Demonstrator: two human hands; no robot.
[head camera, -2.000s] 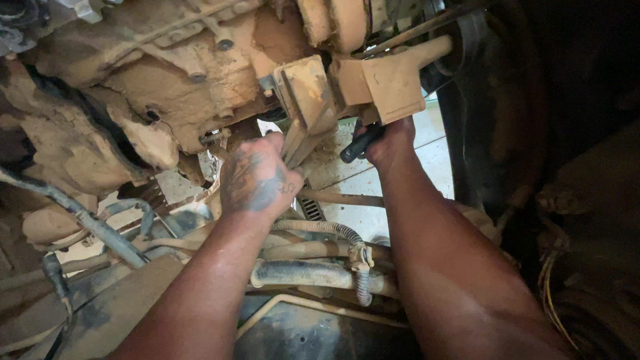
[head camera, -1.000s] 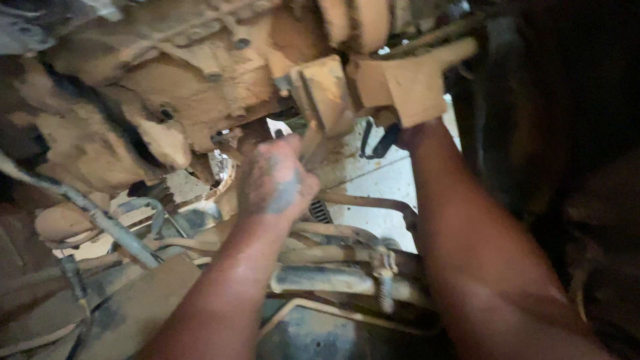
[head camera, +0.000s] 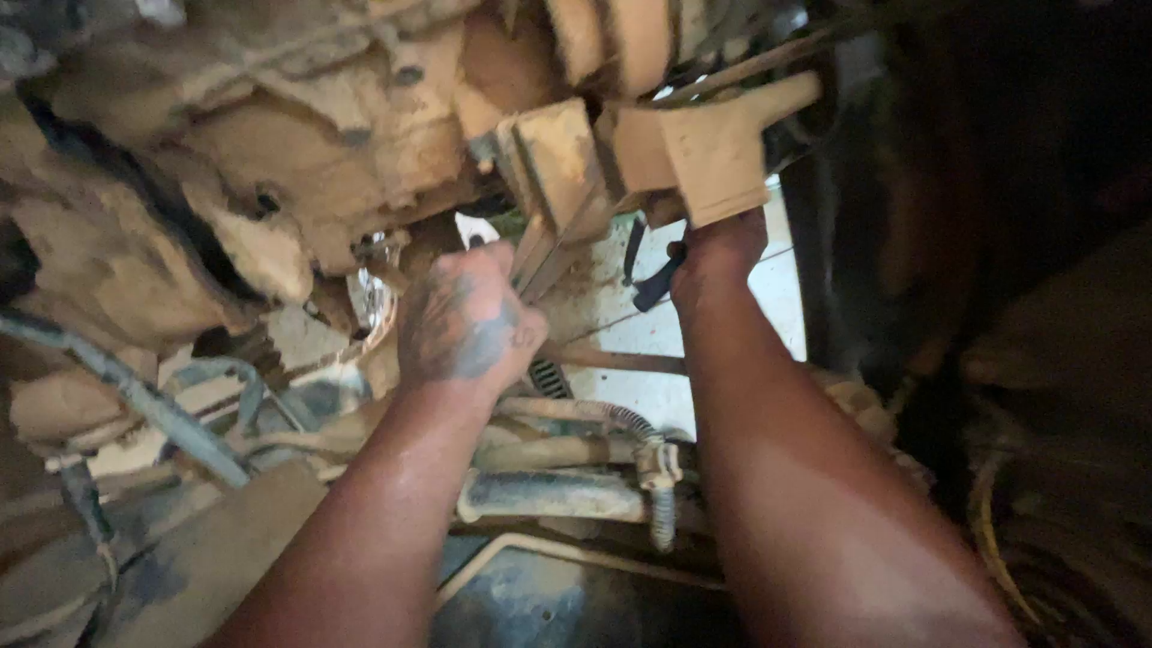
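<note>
My left hand (head camera: 472, 315) is raised with curled fingers at the lower left side of a dusty metal bracket (head camera: 562, 162); its fingertips are hidden, and I cannot tell what it grips. My right hand (head camera: 724, 256) reaches up under a second, box-shaped dusty bracket (head camera: 715, 162), which hides part of its fingers. A black cylindrical object (head camera: 659, 281), perhaps a tool handle, juts from that hand towards the left. Beside it a thin dark strap or loop (head camera: 634, 250) hangs down.
A mud-caked engine or gearbox casing (head camera: 360, 135) spans the upper left. Below the hands run a thick pipe (head camera: 558, 497), a corrugated hose sleeve (head camera: 663, 517) and a thin bent metal tube (head camera: 576, 551). A grey hose (head camera: 135, 396) slants at the left. Pale floor tiles (head camera: 643, 328) show through the gap.
The black object by my right hand has changed its angle, and the dark loop, not visible two seconds ago, now shows beside it. My left hand stays by the bracket. The view has shifted slightly.
</note>
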